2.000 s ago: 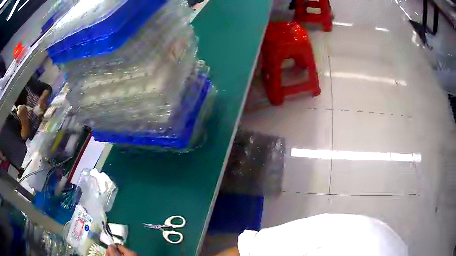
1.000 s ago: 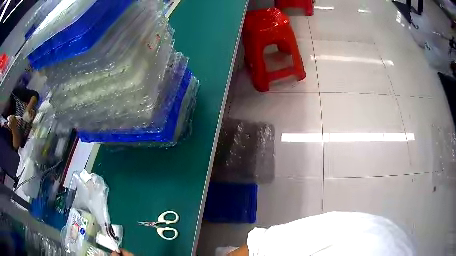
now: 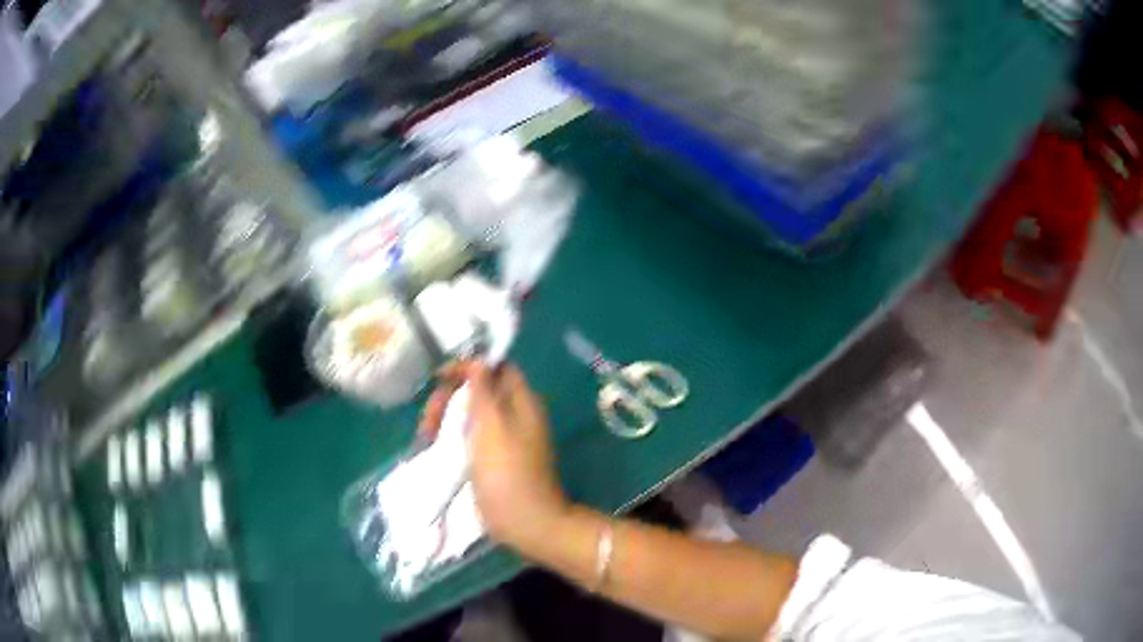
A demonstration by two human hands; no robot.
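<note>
My right hand (image 3: 508, 439) reaches in from the lower right, blurred, its fingers bent together beside the swab tub. A white cloth (image 3: 456, 416) shows between thumb and fingers and seems pinched there; any tool inside is not clear. Below it, a small clear box (image 3: 391, 571) holds white cloth squares (image 3: 420, 502). The tub of cotton swabs (image 3: 371, 350) stands left of my fingertips, with a white block in clear wrap (image 3: 466, 314) just above them. My left hand is not in view.
Scissors (image 3: 637, 391) lie right of my hand on the green mat (image 3: 652, 270). A printed soft pack (image 3: 370, 245) is behind the tub. White housings (image 3: 186, 606) stand in rows at lower left. Stacked trays (image 3: 777, 113) fill the upper right. A red stool (image 3: 1030, 238) stands on the floor.
The view has swung left and down and tilted, bringing the cloth box and the housing rows in. My right hand, cut off at the lower edge before, now shows with its forearm.
</note>
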